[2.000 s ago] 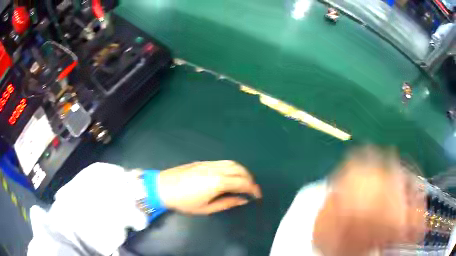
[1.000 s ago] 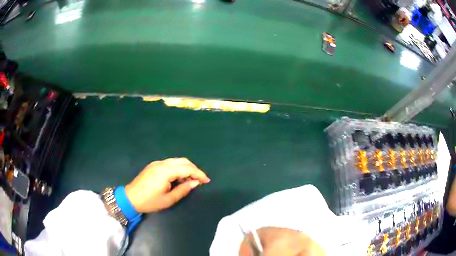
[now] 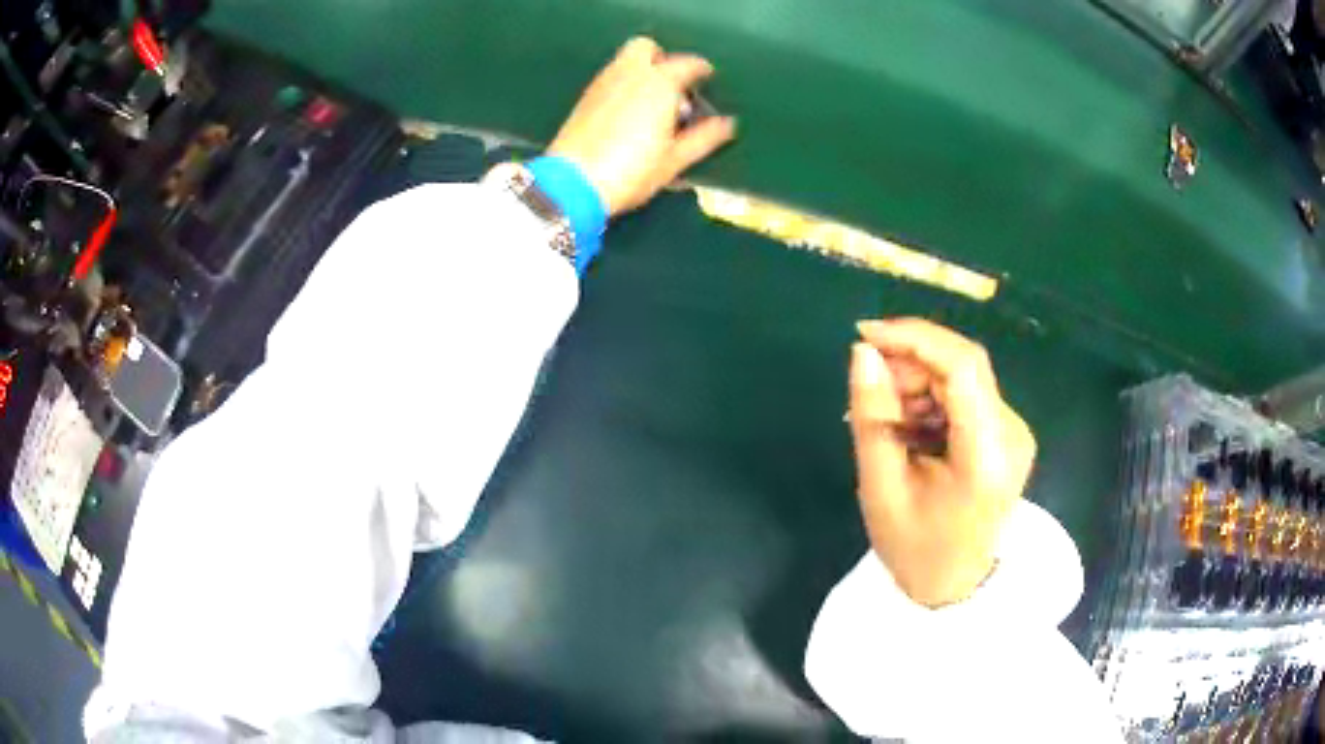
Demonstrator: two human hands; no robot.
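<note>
My left hand (image 3: 639,128) reaches over the green surface beyond the yellow tape strip, with a blue band and a metal bracelet on the wrist. A small dark grey piece (image 3: 701,111) shows between its thumb and fingers; its details are blurred. My right hand (image 3: 942,458) is raised over the near mat, right of centre, with thumb and fingers curled towards each other. Something dark shows inside its curl, but I cannot tell whether it is a held thing or shadow.
A black machine (image 3: 276,189) with red-handled levers and a printed sheet stands at the left. Stacked clear blister trays (image 3: 1148,509) with black and orange parts are at the right. A small part (image 3: 1180,156) lies on the green surface, upper right. Yellow tape (image 3: 850,243) crosses the middle.
My left hand has moved forward past the tape line, and a dark piece now shows at its fingers. My right hand has come up from the bottom edge. The view has turned left.
</note>
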